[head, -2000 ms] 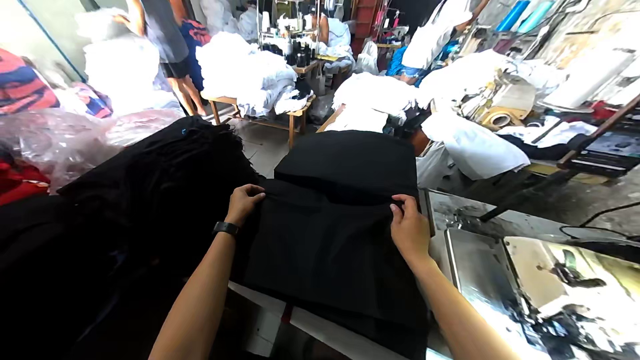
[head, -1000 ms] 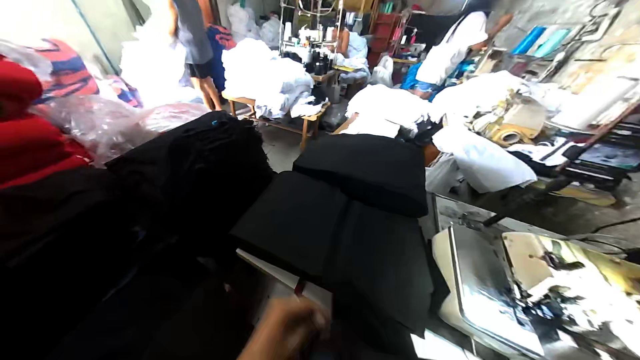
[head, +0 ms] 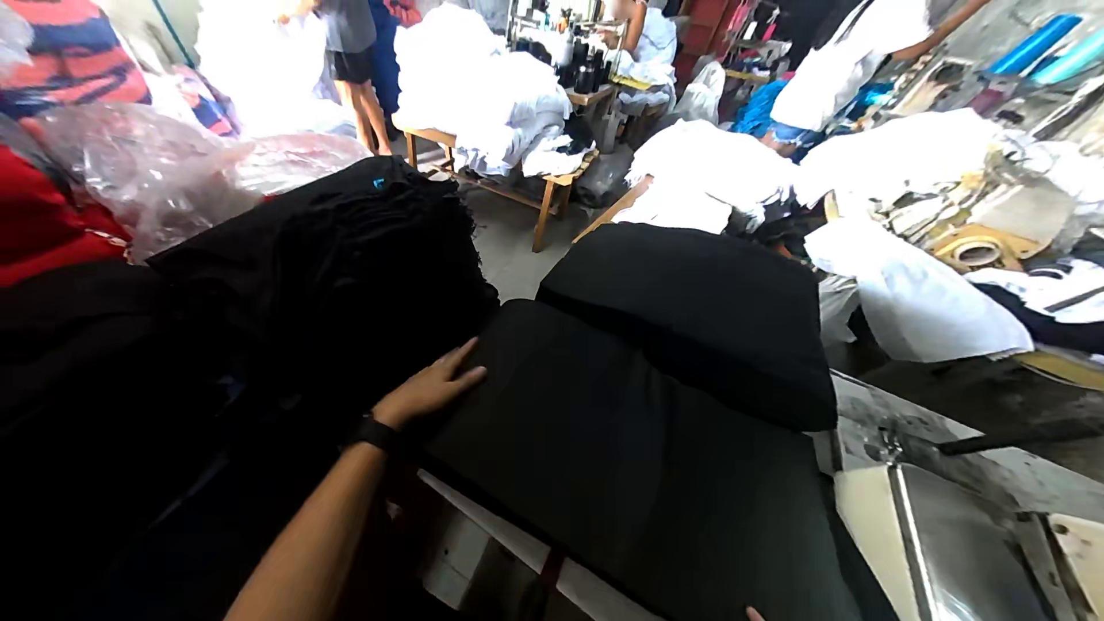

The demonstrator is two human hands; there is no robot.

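My left hand (head: 431,388), with a dark band on its wrist, rests on the left edge of a black fabric panel (head: 630,457), its fingers slightly apart. Of my right hand (head: 755,613) only a fingertip shows, at the bottom edge on the same panel; the rest lies outside the view. The panel lies spread over the work table (head: 517,543). Behind it and partly against it sits a thick stack of black fabric pieces (head: 690,302). A larger heap of black fabric (head: 345,250) with frayed edges stands to the left.
An industrial sewing machine (head: 957,535) stands at the right. White fabric heaps (head: 483,86) lie on wooden benches beyond, near a rack of thread cones. Clear plastic bags (head: 164,172) and red fabric (head: 43,216) are at the left. People stand or sit in the background.
Two seconds ago both hands were on the black fabric's upper part; one second ago a blurred hand was low near the table's front edge. Now my left hand is at the panel's left edge.
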